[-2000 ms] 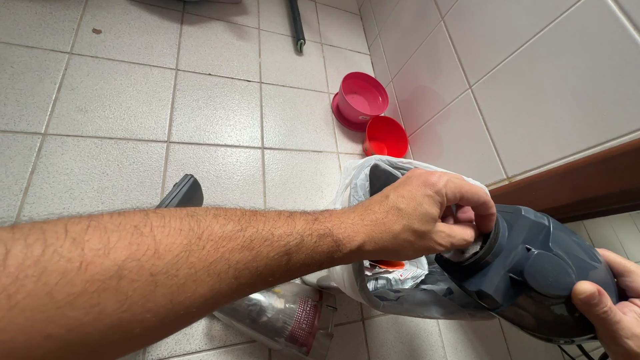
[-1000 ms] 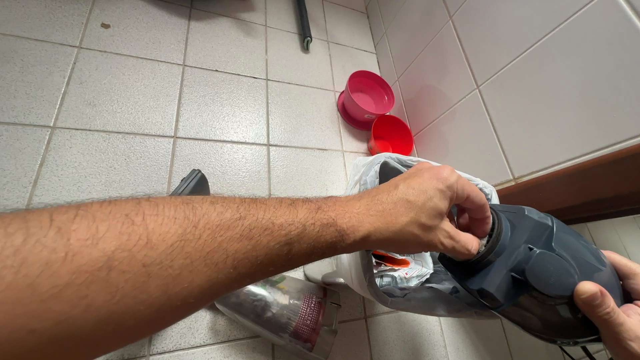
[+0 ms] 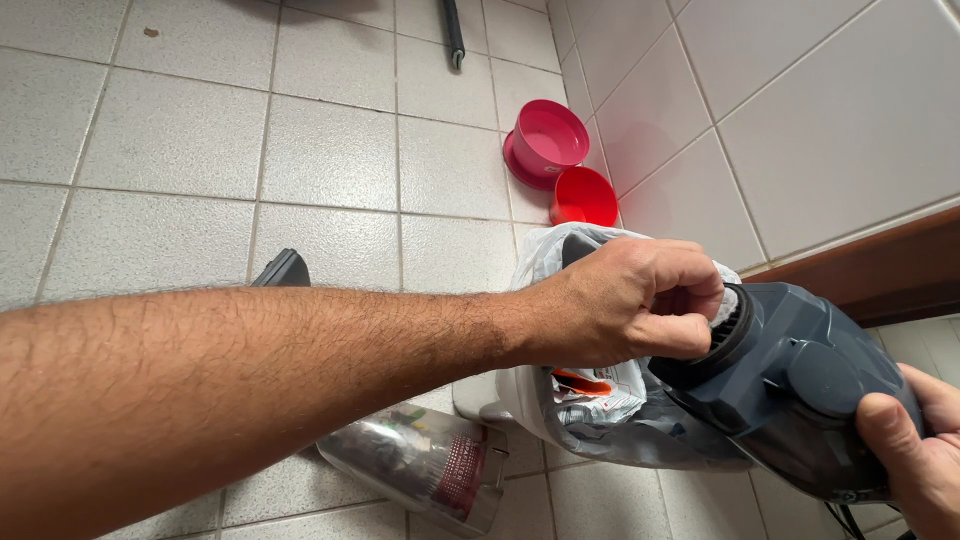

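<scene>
My left hand reaches across from the left, fingertips pinched on a whitish filter piece at the round, ribbed opening of a dark grey handheld vacuum body. That body is gripped by my right hand at the lower right, thumb on top. Beneath the opening stands a bin lined with a white plastic bag, holding crumpled wrappers. A transparent vacuum dust container, with debris inside, lies on the floor below my left forearm.
Beyond the bin are a pink plastic bowl and a red plastic bowl by the tiled wall. A dark tube lies on the floor farther off. Part of a dark grey attachment shows behind my forearm. Brown wood trim runs at right.
The whitish piece now shows more plainly between my left fingertips at the opening. My right hand keeps its hold on the vacuum body.
</scene>
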